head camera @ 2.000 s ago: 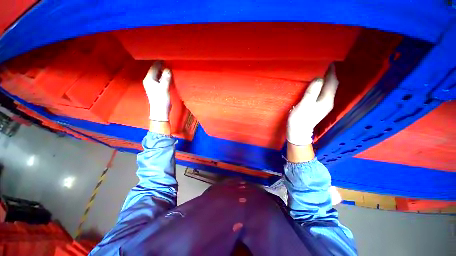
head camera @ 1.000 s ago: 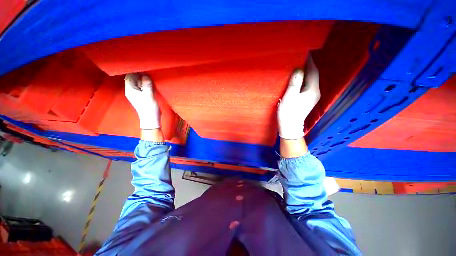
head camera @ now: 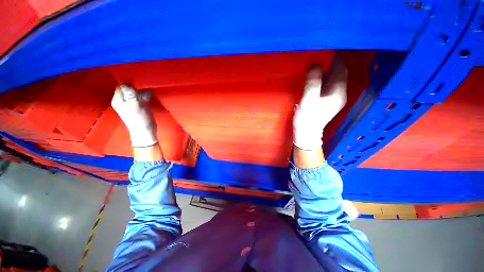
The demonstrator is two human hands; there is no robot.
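Note:
A stack of red sheets (head camera: 228, 125) lies on the rack shelf, its finely layered front edge facing me. An upper portion (head camera: 228, 69) shows a faint seam above the lower layers. My left hand (head camera: 135, 114), in a white glove, has its fingers curled at the left edge of the upper sheets. My right hand (head camera: 318, 109), also gloved, is at the right edge, thumb towards the front and fingers along the side. Its fingertips are blurred and partly in shadow. The back of the stack is hidden under the upper beam.
A blue shelf beam (head camera: 228, 29) crosses above the hands, another (head camera: 239, 174) below. A punched blue upright (head camera: 392, 114) stands close right of my right hand. More red sheets lie left (head camera: 74, 114) and right (head camera: 430, 141). The grey floor (head camera: 58, 204) has striped marking.
My left hand has moved left with the upper sheets' left corner. My right hand has moved slightly left. The upper sheets have shifted left, and the beam sits lower in view.

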